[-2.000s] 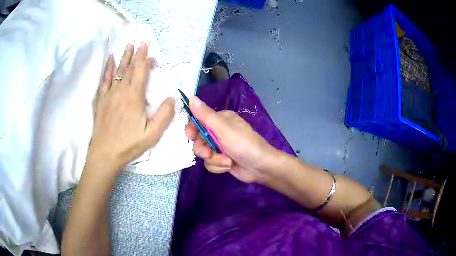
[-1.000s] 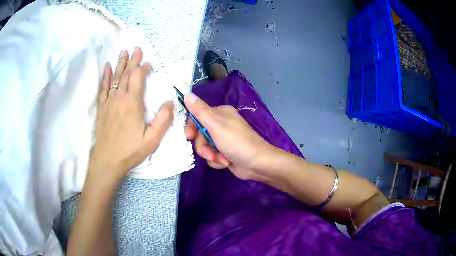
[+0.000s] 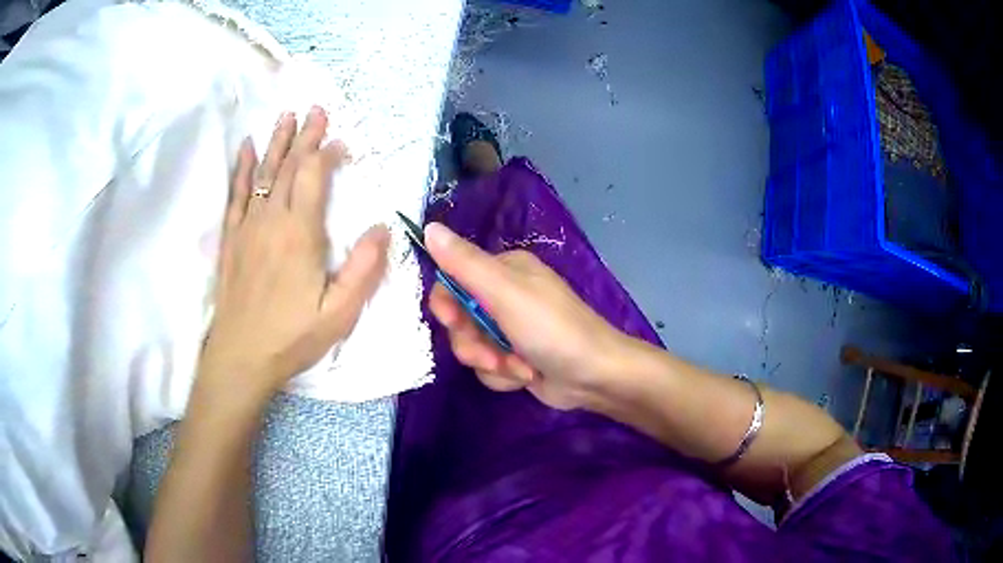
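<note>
A large white fabric piece (image 3: 143, 220) covers the left of the speckled table, with a frayed raw edge along the table's front edge. My left hand (image 3: 275, 258) lies flat on it, palm down, fingers spread, a ring on one finger; it grips nothing. My right hand (image 3: 511, 313) holds thread snips (image 3: 467, 308) with dark pointed blades and a blue handle. The blade tips point up and left at the fabric's edge, right of my left thumb. I cannot tell whether the blades touch the fabric.
The speckled blue-grey tabletop (image 3: 319, 473) shows below the fabric. Purple clothing (image 3: 506, 473) with loose threads covers my lap. A blue plastic crate (image 3: 819, 165) holding checked cloth stands on the thread-littered floor at right. A wooden frame (image 3: 913, 379) stands below it.
Compared with one second ago, my right hand and the snips have shifted slightly down and right. My left hand has moved slightly right and stays flat on the fabric.
</note>
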